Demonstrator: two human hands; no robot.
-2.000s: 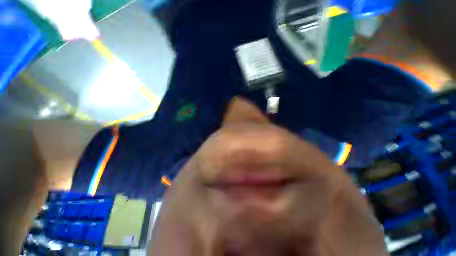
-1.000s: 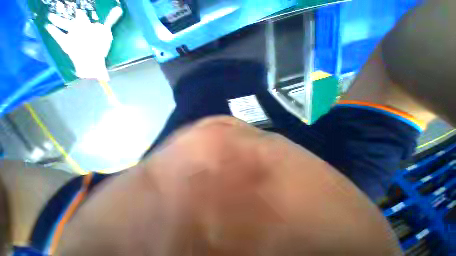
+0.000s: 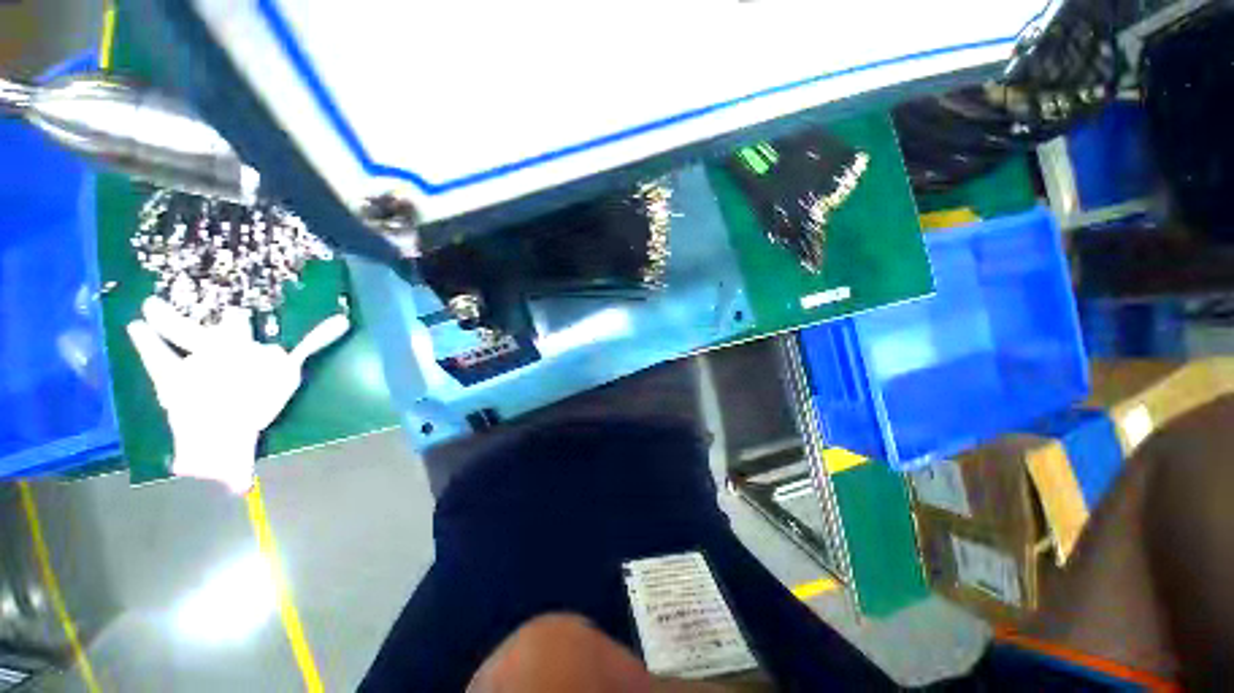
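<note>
The press's large white panel (image 3: 609, 88) with a blue border fills the top middle. Below it is the light blue base plate (image 3: 596, 339), with a small dark metal part (image 3: 490, 358) near its left side. A bundle of black wires (image 3: 575, 241) with brass-coloured tips lies on the plate, partly hidden by the panel. Another black wire bundle (image 3: 798, 196) with green strips lies on the green mat to the right. A pile of silvery-white wire ends (image 3: 223, 257) is at left, touching the fingers of a flat white glove (image 3: 217, 399). Neither of my hands shows; blurred bare arm fills the lower right edge.
A metal lamp head (image 3: 142, 129) hangs over the left pile. Blue bins stand at left (image 3: 48, 325) and right (image 3: 974, 339). Cardboard boxes (image 3: 974, 528) are below the right bin. Black reels (image 3: 1069, 68) are at upper right. My dark-clothed body is at bottom middle.
The view has tipped up from my face and chest to the bench. The press panel, wire bundles and right bin have come into view. The glove lies flat as before.
</note>
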